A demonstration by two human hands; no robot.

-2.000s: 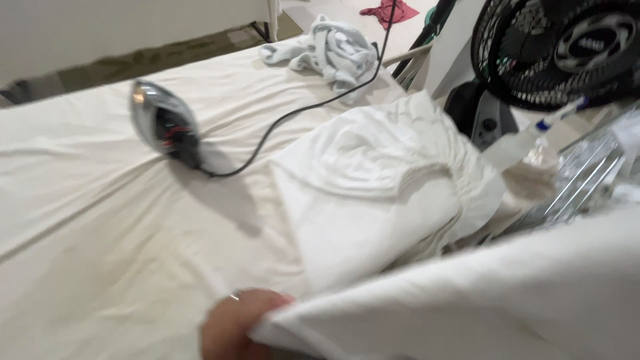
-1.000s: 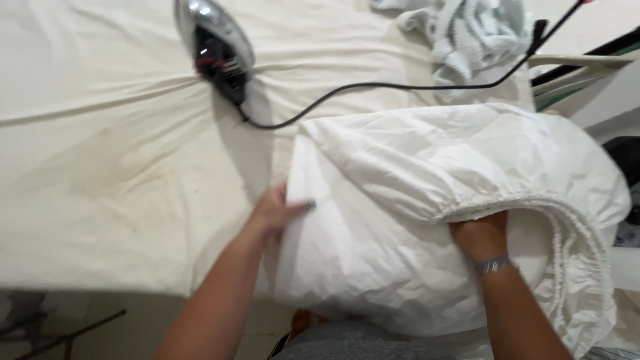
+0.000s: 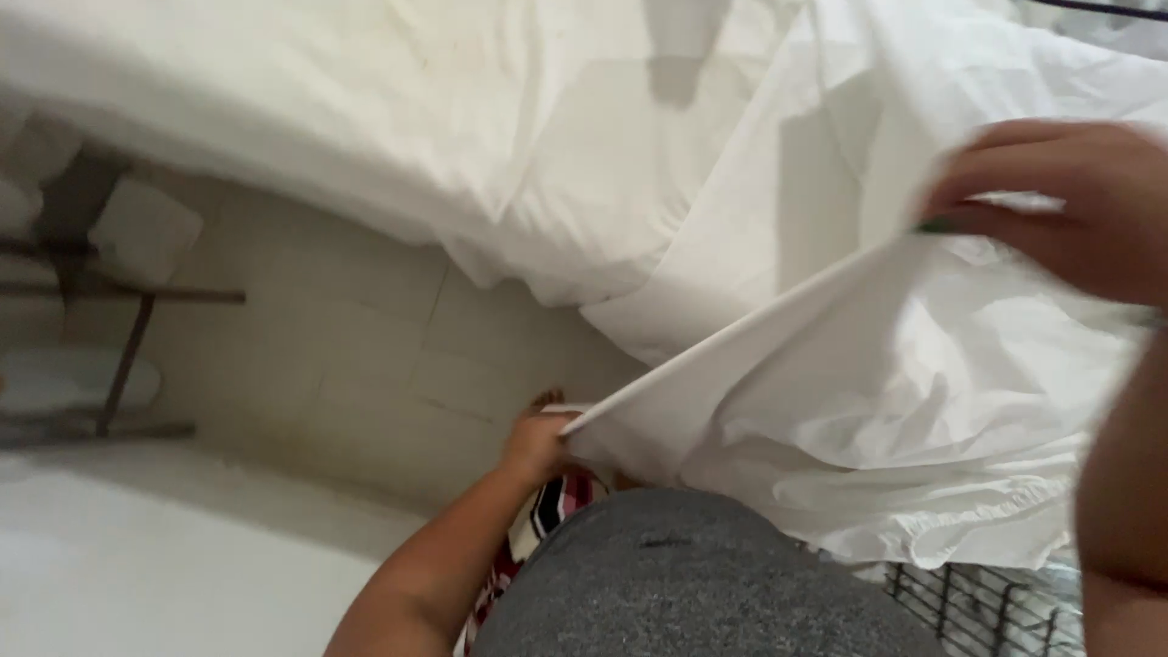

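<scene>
A white sheet with a gathered elastic edge (image 3: 821, 383) hangs over the near side of a cloth-covered table (image 3: 365, 100) and in front of my body. At the lower middle, my left hand (image 3: 537, 447) grips one end of a taut fold of it. My right hand (image 3: 1058, 201), blurred by motion, pinches the same fold at the upper right, with fingers bent over the cloth. More of the white fabric lies flat on the table beyond the fold. The iron is out of view; a stretch of dark cord (image 3: 1104, 9) shows at the top right corner.
Below the table edge is a tiled floor (image 3: 365, 338). A rack with dark bars (image 3: 132, 365) and pale items stands at the left, beside a white surface (image 3: 182, 557). A black wire basket (image 3: 976, 602) is at the lower right, near my body.
My right hand has come out from inside the gathered sheet and now holds its fold. The folded bundle has been opened out and pulled over the table edge. The view has swung down toward the floor.
</scene>
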